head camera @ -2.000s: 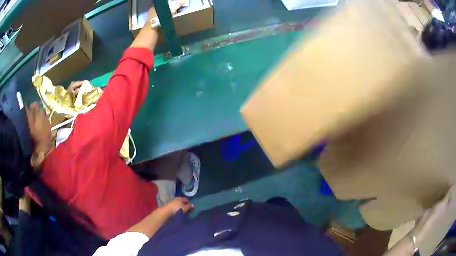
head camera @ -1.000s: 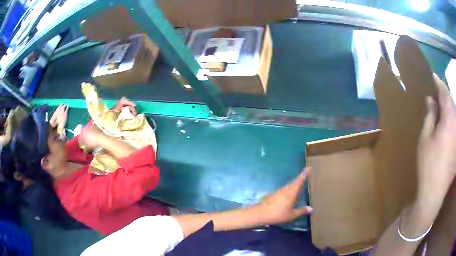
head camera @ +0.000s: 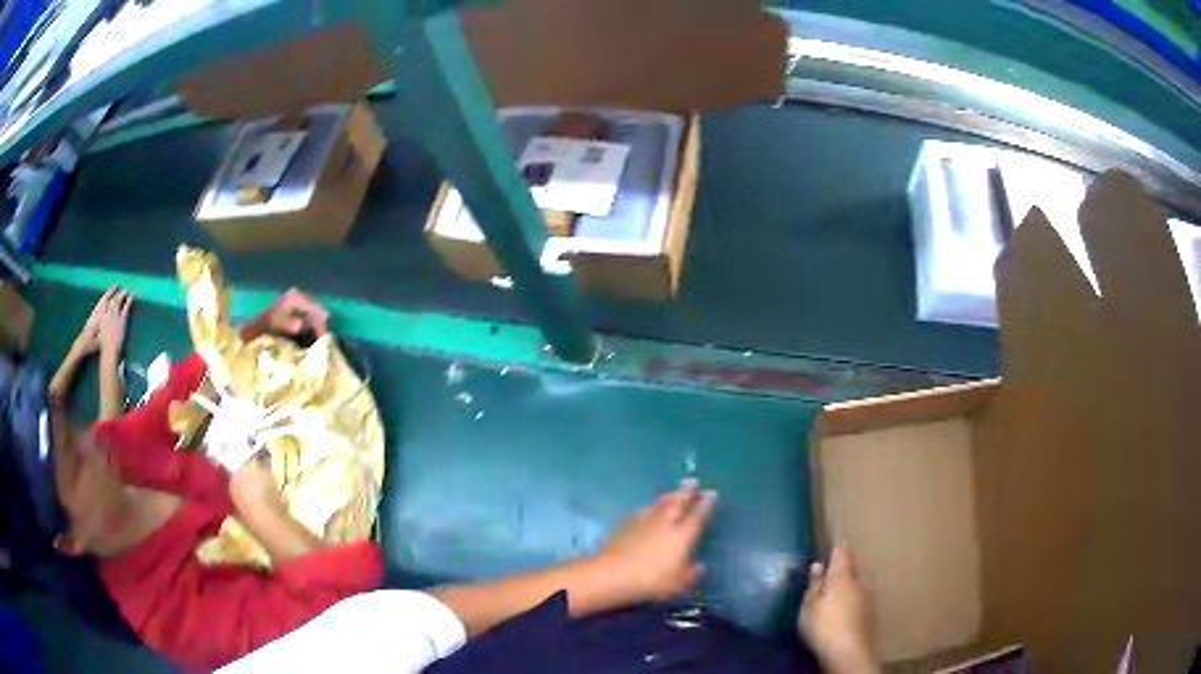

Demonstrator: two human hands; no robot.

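Observation:
An open brown carton (head camera: 909, 527) sits at the near right on the green worktable. Its inside shows plain brown, and its tall lid with rounded flaps stands up on the right side. My left hand (head camera: 655, 546) is over the worktable, left of the carton and apart from it, fingers apart and empty. My right hand (head camera: 839, 608) is at the carton's near left wall, with fingers inside the wall and the thumb outside. The near corner is partly hidden by this hand and cut off by the frame's edge.
A white foam tray (head camera: 951, 263) lies on the green belt (head camera: 803, 237) behind the carton. Two open packed cartons (head camera: 659, 250) stand farther left, behind a green post (head camera: 487, 171). A person in red (head camera: 185, 514) sits at left holding crumpled yellow packaging (head camera: 323, 421). Another person's hands show far left.
The carton has gone from tilted in the air to standing on the table. My left hand has left its wall and moved left. My right hand has moved from the lid to the near left wall.

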